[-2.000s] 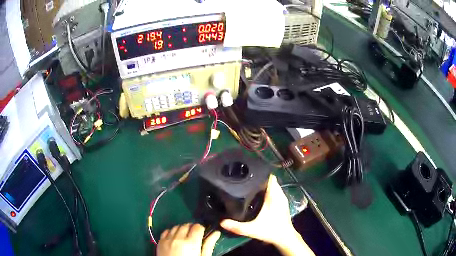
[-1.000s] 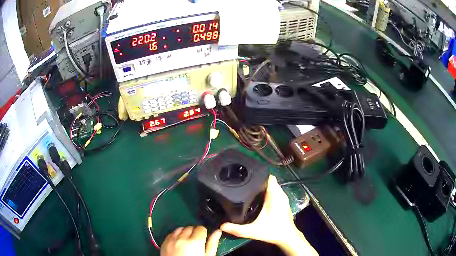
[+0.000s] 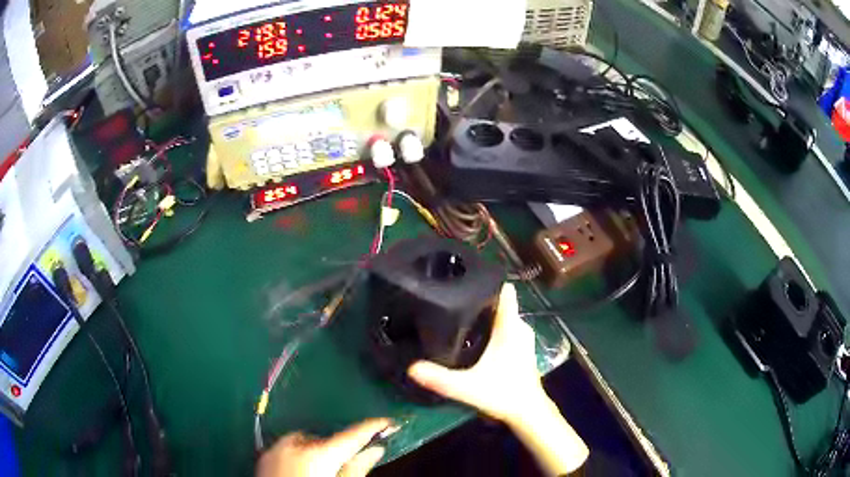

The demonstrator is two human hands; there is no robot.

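The black power cube (image 3: 433, 289) stands on the green mat near its front edge, with one round outlet facing up and others on its sides. My right hand (image 3: 499, 368) grips its right and front side. My left hand (image 3: 326, 452) is low in the picture, cut off by the bottom edge, a little away from the cube. It pinches the small plug end (image 3: 382, 432) of the red-white test lead (image 3: 276, 365), blurred at the fingertips. The lead runs up to the cream electronic load (image 3: 322, 144).
The white power meter (image 3: 308, 58) sits on the load, the small dual display (image 3: 303, 191) in front. The brown extension socket (image 3: 573, 244) and black power strip (image 3: 522, 168) are behind right. The screen tester (image 3: 56, 289) is left; another black cube (image 3: 792, 312) is right.
My left hand has drawn back from the cube, down and left, with the lead's plug now at its fingertips. My right hand still grips the cube. Both meters' readings have changed.
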